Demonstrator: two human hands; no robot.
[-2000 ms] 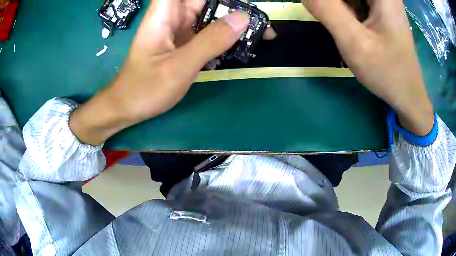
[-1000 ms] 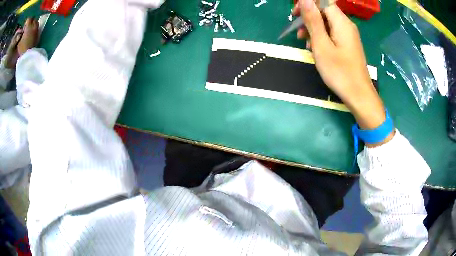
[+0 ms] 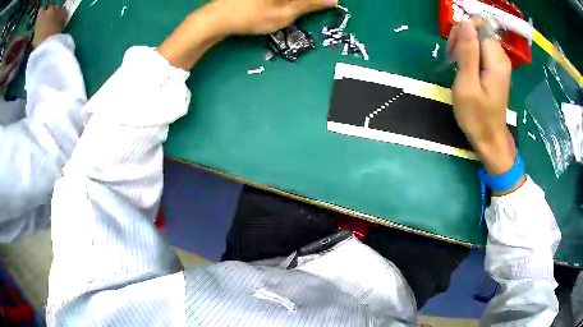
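Observation:
A black carrier strip with pale long edges lies on the green mat, with a diagonal row of tiny pale adhesive pads. My left hand reaches over the mat behind a black device housing; its fingertips touch the top of the small parts pile, and whether they grip a part is unclear. My right hand is at the near edge of a red parts bin. A blurred, slim greyish thing, probably tweezers, shows at its fingertips.
A clear plastic bag lies at the right. White slivers are scattered on the mat. Yellow tape runs at the upper right. Another person's sleeve and hand are at the left. The bench's near edge crosses below.
The housing that my left hand held two seconds ago has left it. The view has shifted, and my left hand has come back into view near the pile. My right hand is now at the red bin.

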